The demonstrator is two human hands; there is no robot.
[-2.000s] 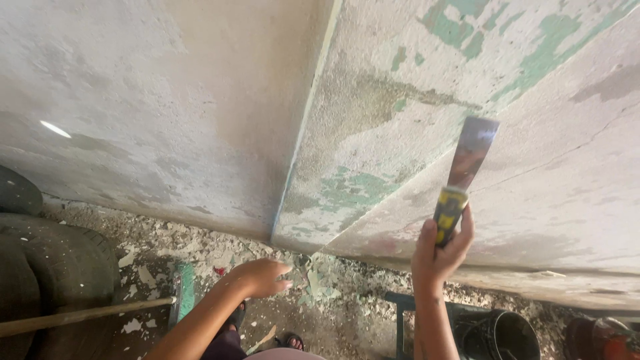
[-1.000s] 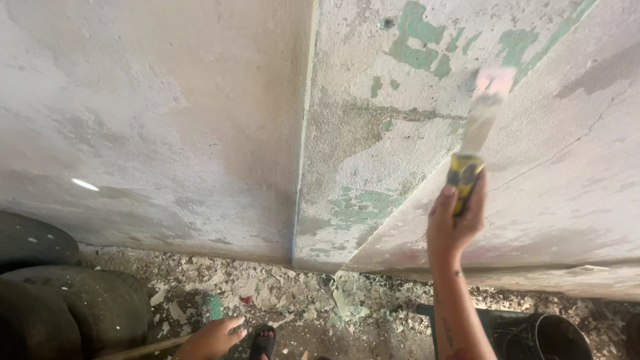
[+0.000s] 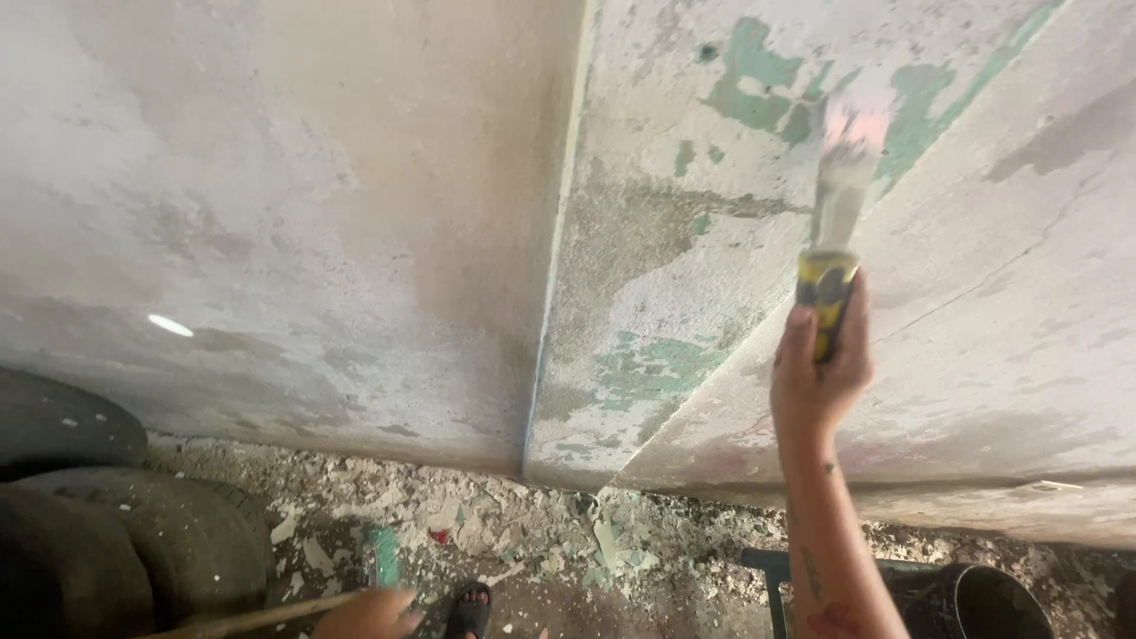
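Observation:
My right hand (image 3: 821, 373) grips the yellow and black handle of a scraper (image 3: 839, 213), its metal blade pointing up and blurred against the wall strip with green paint patches (image 3: 666, 368). Whether the blade touches the wall cannot be told. At the bottom edge, my left hand (image 3: 368, 614) is blurred and partly cut off, beside a wooden stick (image 3: 257, 617) and just below a green object (image 3: 383, 555) on the floor. Whether my left hand holds the stick is unclear.
Old tires (image 3: 169, 532) lie at the lower left. Flaked paint and plaster debris (image 3: 497, 519) covers the floor along the wall base. At the lower right stand a black bucket (image 3: 994, 603) and a dark metal frame (image 3: 772, 568). A sandaled foot (image 3: 469, 611) shows at the bottom.
My right hand has moved up along the wall with the scraper since two seconds ago. My left hand has lowered toward the bottom edge. The view has shifted somewhat.

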